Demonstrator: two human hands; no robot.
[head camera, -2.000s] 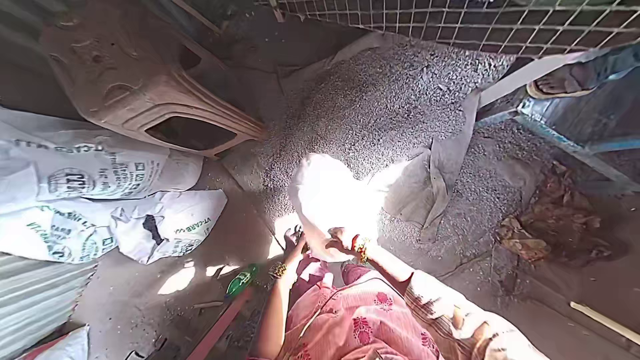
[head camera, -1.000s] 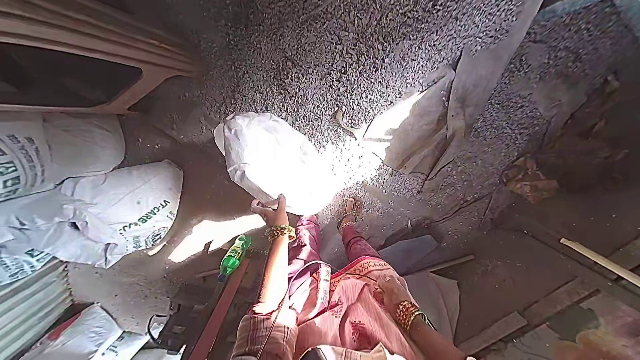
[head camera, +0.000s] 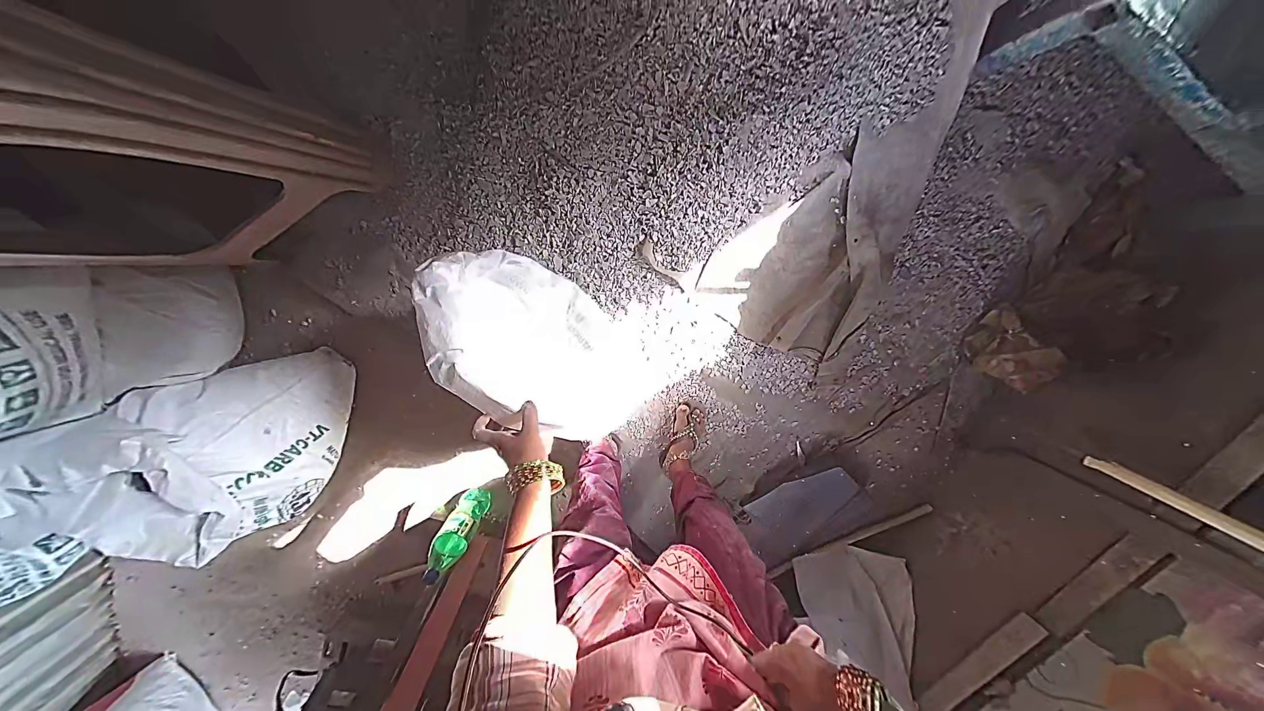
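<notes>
A white woven sack (head camera: 494, 326), strongly lit by the sun, lies tilted at the edge of a spread of small grey granules (head camera: 612, 138). My left hand (head camera: 515, 434), with bangles at its wrist, grips the sack's near edge. Glare hides the sack's right side and whatever touches it there. Beside my body, low in view, is my right hand (head camera: 795, 671), also with bangles; it is near the pink printed garment (head camera: 671, 612) and a thin cord (head camera: 642, 568), and its fingers are not clear.
A brown plastic chair (head camera: 188, 128) lies at upper left, above printed white sacks (head camera: 267, 434). A green plastic bottle (head camera: 459, 528) is beside my left forearm. Grey sheeting (head camera: 879, 188) borders the granules. Wooden strips (head camera: 1175, 494) and crumpled brown plastic (head camera: 1017, 351) are at right.
Two seconds ago both hands were at the white sack. My right hand has let go and moved back beside my body. The sack has moved left of my feet, with my left hand on it.
</notes>
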